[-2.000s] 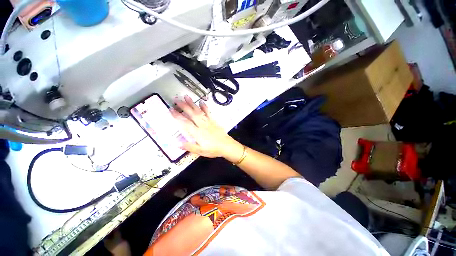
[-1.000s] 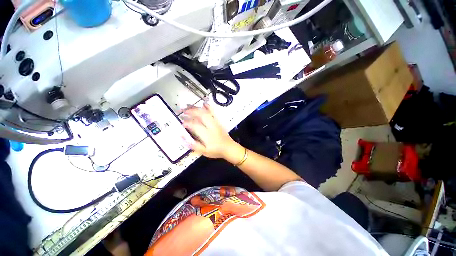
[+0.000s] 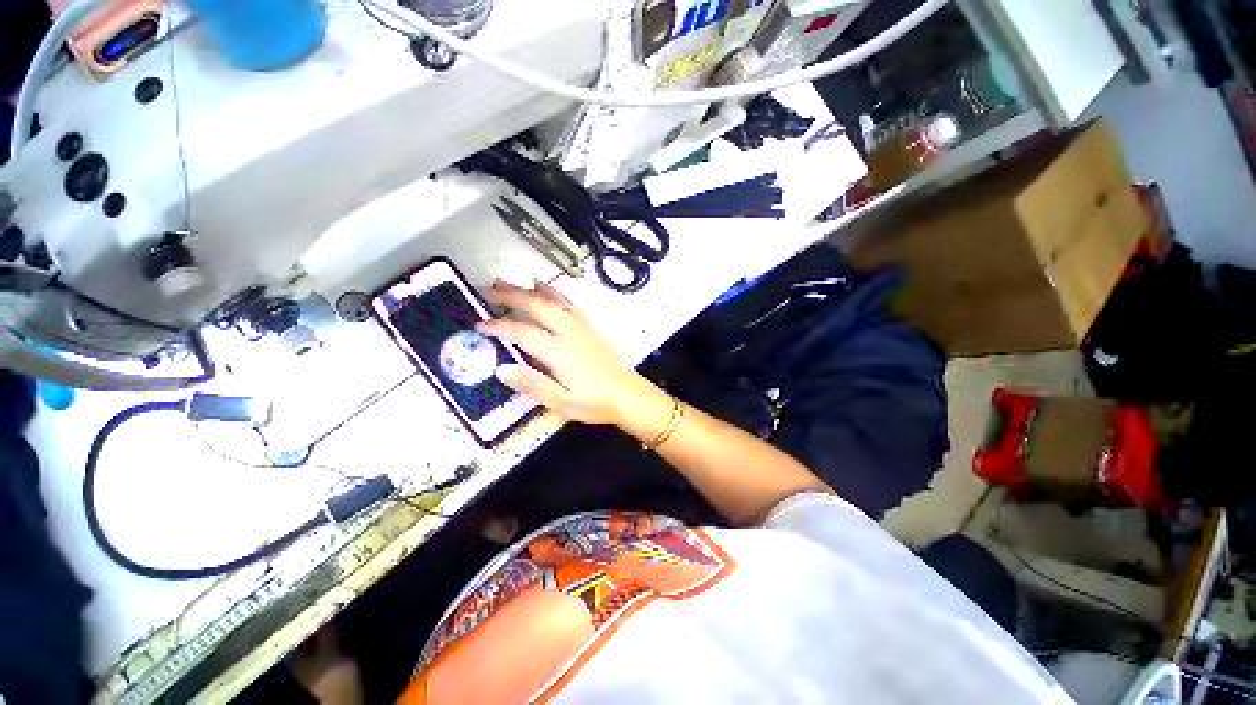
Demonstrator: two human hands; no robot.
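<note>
A smartphone (image 3: 448,324) lies face up on the white sewing table (image 3: 689,289), its screen dark with a bright round picture. My right hand (image 3: 565,361) is over the phone's right edge, fingers spread and fingertips at the screen; it does not grip the phone. My left hand (image 3: 328,669) shows only as a small, dim, blurred patch below the table's front edge; its fingers and anything in it cannot be made out. A short black cable (image 3: 94,482) with rectangular ends lies curved on the table left of the phone.
The white sewing machine (image 3: 317,124) stands behind the phone. Black-handled shears (image 3: 623,255) and slim metal snips (image 3: 530,227) lie right of it. A ruler strip (image 3: 234,613) runs along the front edge. Dark cloth (image 3: 854,372) and a cardboard box (image 3: 1019,241) are at the right.
The phone screen has gone from a light display to a dark one with a round bright picture. My right hand's fingers have shifted slightly at the phone's edge. The view has moved slightly.
</note>
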